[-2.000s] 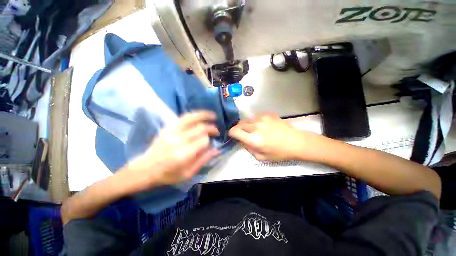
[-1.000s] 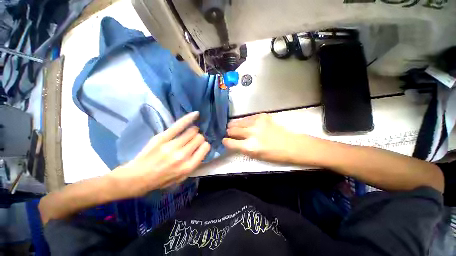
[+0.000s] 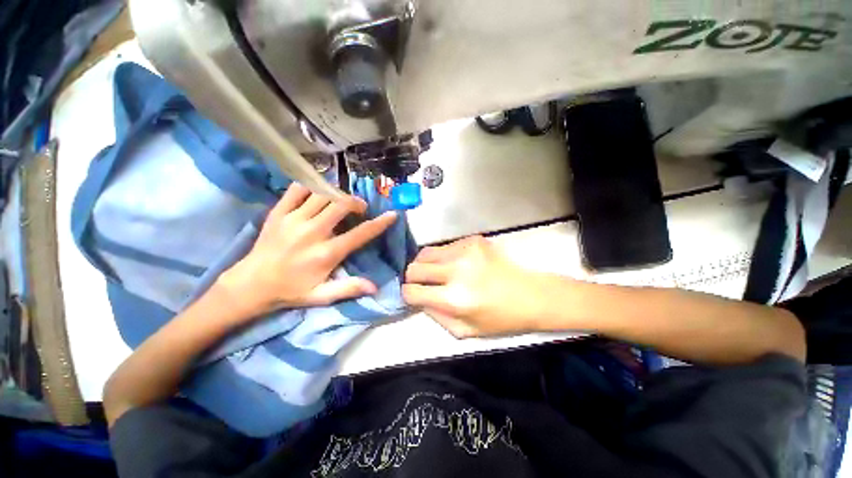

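A two-tone blue garment (image 3: pixel 159 219) lies bunched on the white table, left of and below the needle area. Its narrow edge runs up to the presser foot (image 3: pixel 397 166), beside a bright blue guide (image 3: pixel 406 195). My left hand (image 3: pixel 313 247) lies flat on the garment with fingers spread, its fingertips close to the foot. My right hand (image 3: pixel 458 285) has its fingertips closed on the garment's right edge, below the blue guide. The needle tip and the cloth under the foot cannot be made out.
The off-white machine head (image 3: pixel 542 47) spans the top. A black phone (image 3: pixel 618 182) lies right of the needle, with black scissor handles (image 3: pixel 517 119) behind it. Striped strips (image 3: pixel 789 224) hang at the right. A brown edge (image 3: pixel 49 280) is at the left.
My left hand has moved up toward the presser foot and spread over the garment. My right hand stays at the garment's edge. The camera view has shifted, and a garment part now hangs over the front edge.
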